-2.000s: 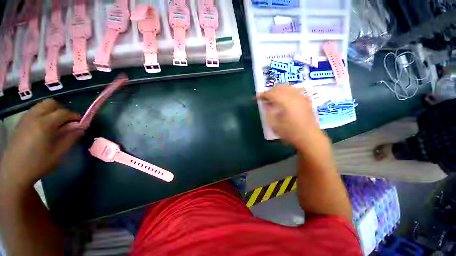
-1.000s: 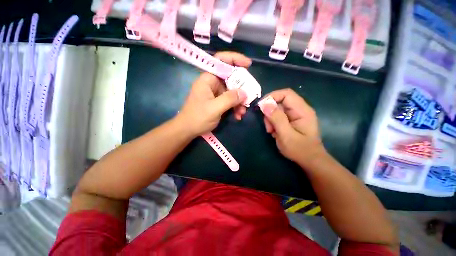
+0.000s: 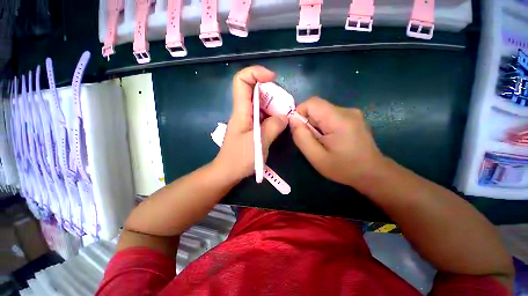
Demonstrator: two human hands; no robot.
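Note:
My left hand [image 3: 246, 124] holds a pink watch head [image 3: 275, 99] over the dark green bench. A pink strap [image 3: 258, 139] hangs from the head across my left hand, seen nearly edge-on. My right hand [image 3: 327, 136] pinches a short pale pink strap piece [image 3: 307, 122] against the lower right end of the head. My fingers hide most of that piece and the exact joint. Under my left hand a second pink watch [image 3: 277, 180] lies on the bench; its holed strap end and a corner of its head show.
Pink watches [image 3: 176, 34] lie in a row on a white tray at the back, buckles over its edge. Lilac straps [image 3: 77, 115] lie on a white stack at left. A divided parts box [image 3: 495, 139] stands at right. A white strip [image 3: 143, 127] lies at the bench's left.
My right hand has brought the short strap piece up to the watch head. The long strap has swung from pointing back left to hanging toward me. The camera view has shifted.

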